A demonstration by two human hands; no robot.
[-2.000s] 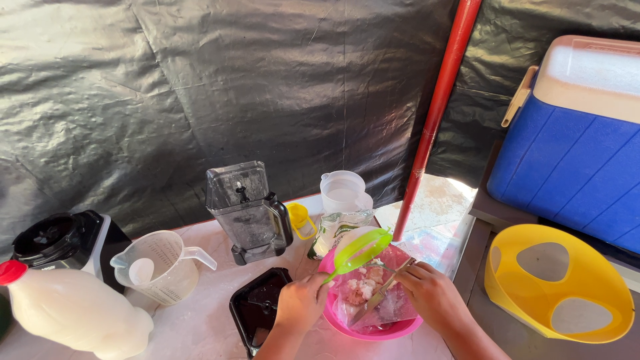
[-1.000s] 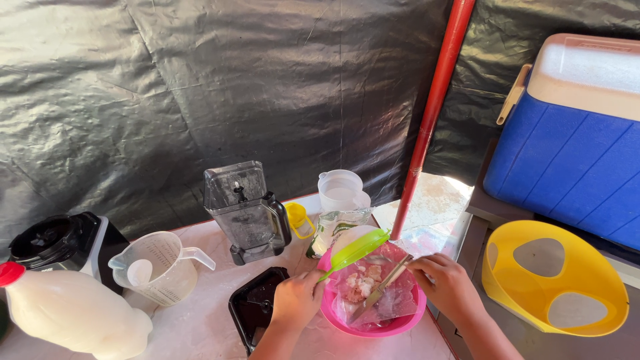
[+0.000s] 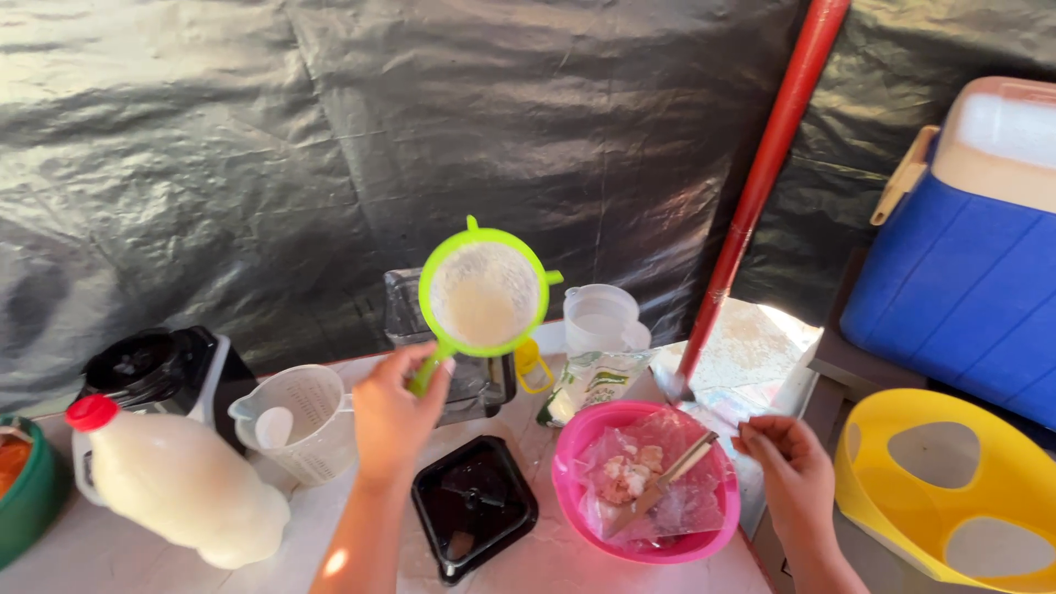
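Note:
My left hand (image 3: 404,396) grips the handle of a lime green mesh strainer (image 3: 483,294), raised over the table with its bowl facing me and pale residue in it. My right hand (image 3: 788,458) is at the right of a pink plastic bowl (image 3: 563,478), with thumb and fingertips pinched at what looks like the edge of a clear plastic bag (image 3: 701,495). That bag lines the bowl and holds pinkish-white lumps (image 3: 631,474). A knife (image 3: 667,481) lies across them. Behind the strainer, a clear blender jar (image 3: 404,301) is partly hidden.
A black lid (image 3: 474,503), a measuring jug (image 3: 301,421), a milky plastic bottle (image 3: 181,487) and a blender base (image 3: 157,371) stand left. Behind the bowl are a printed packet (image 3: 598,384) and a translucent pitcher (image 3: 598,318). A yellow basket (image 3: 874,478) and blue cooler (image 3: 949,256) are right.
My left hand has moved the strainer from above the pink bowl up and to the left, and its bowl now faces me. My right hand has shifted outward to the right.

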